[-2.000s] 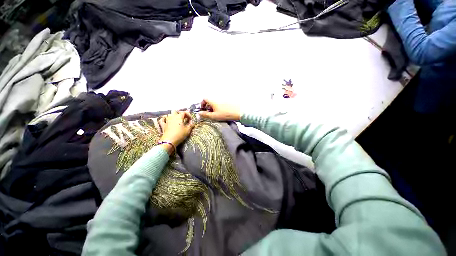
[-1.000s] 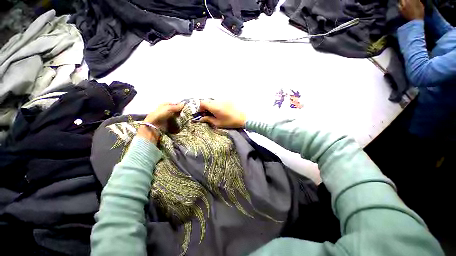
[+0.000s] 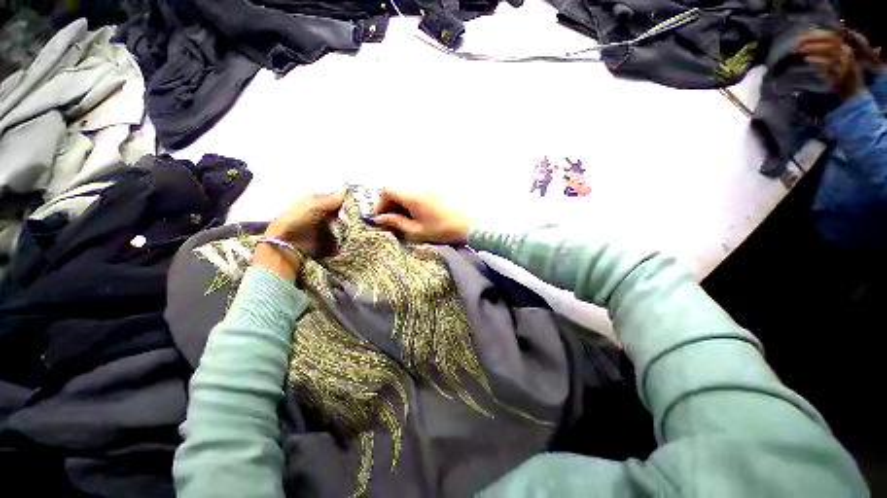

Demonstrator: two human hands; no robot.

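A dark grey denim jacket (image 3: pixel 486 340) lies over the table's near edge and toward my lap. Its back embroidery (image 3: pixel 428 302) has large yellow-green feather shapes. The pale back lettering (image 3: pixel 226 255) shows left of my hands. My left hand (image 3: pixel 309 226) grips a raised fold of the embroidered cloth near its top edge. My right hand (image 3: pixel 413 216) is at the same fold, fingers bent against it. A small dark thing shows at its fingertips; I cannot tell what it is.
A dark jacket pile (image 3: pixel 107 282) with buttons lies at left, a pale garment pile (image 3: pixel 73 107) beyond it. More dark garments (image 3: pixel 671 39) and a white cord (image 3: pixel 584 52) lie at the far side. Small red-purple scraps (image 3: pixel 574 179) lie on the white table (image 3: pixel 467 126). A person's hand and blue sleeve (image 3: pixel 856 126) show at right.
My left hand has moved left from the lettering and now holds up a bunched fold. My right hand stays close by. The other person's hand and sleeve have shifted at the right.
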